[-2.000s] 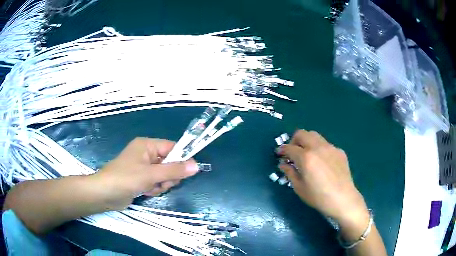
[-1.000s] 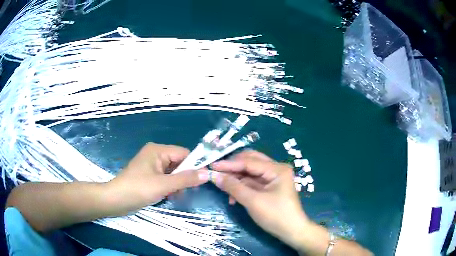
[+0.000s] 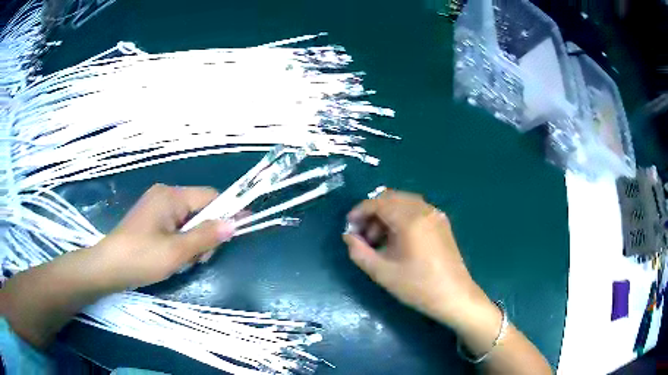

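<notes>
My left hand is closed on several white cables, whose tips with small silvery-green connector ends fan out up and to the right. One held cable sticks out lower, its grey tip pointing right. My right hand is to the right, apart from the cables, with thumb and index finger pinched on a small white piece. Another small white piece shows at the far edge of the right hand; the hand hides what lies beneath it.
A large pile of white cables lies beyond my hands, and a smaller group nearer me. Clear bins with shiny parts stand far right. A white sheet with a purple square and a grey metal device is at right.
My right hand has moved away from the held cables to the right, over the spot where the small white pieces lay. My left hand still holds the cables, with their tips more spread. The view has shifted.
</notes>
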